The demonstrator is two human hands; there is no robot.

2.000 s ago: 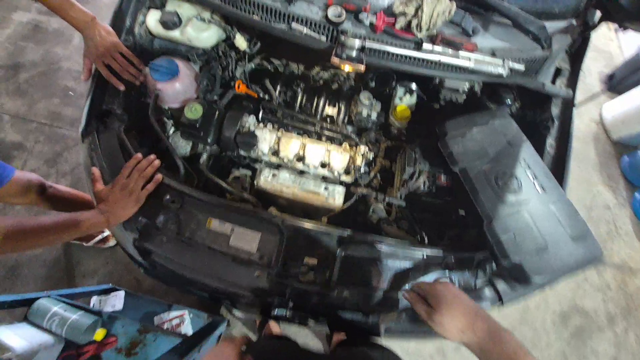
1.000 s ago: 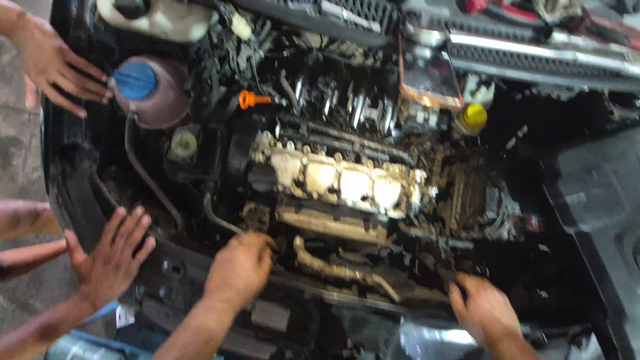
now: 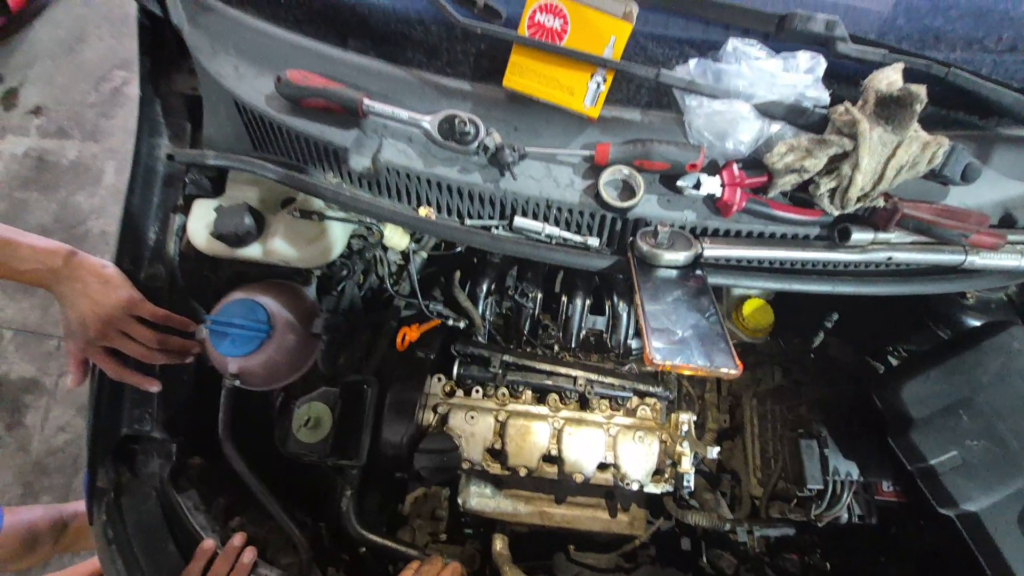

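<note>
Only the fingertips of my left hand [image 3: 432,567] show at the bottom edge, beside the lower end of a thin black hose [image 3: 364,524]; what they hold, if anything, is hidden. My right hand is out of view. Above my fingers lies the engine's metal valve cover [image 3: 556,442], with the exhaust heat shield [image 3: 552,506] below it. An orange dipstick handle [image 3: 416,334] stands left of the black intake manifold [image 3: 560,308]. A phone with an orange case edge [image 3: 688,320] leans at the rear of the bay, touching the head of a long ratchet wrench [image 3: 666,246].
Another person's hands rest at the left, one by the blue-capped coolant reservoir [image 3: 264,336], one on the front edge [image 3: 220,558]. Along the cowl lie a red-handled ratchet [image 3: 384,110], screwdriver [image 3: 652,156], tape roll [image 3: 620,187], pliers [image 3: 740,192], rag [image 3: 868,152] and spark plug box [image 3: 568,60].
My right hand has left the view, and only the fingertips of my left remain in it. The view has shifted toward the windshield. The other person's hands stay at the left side.
</note>
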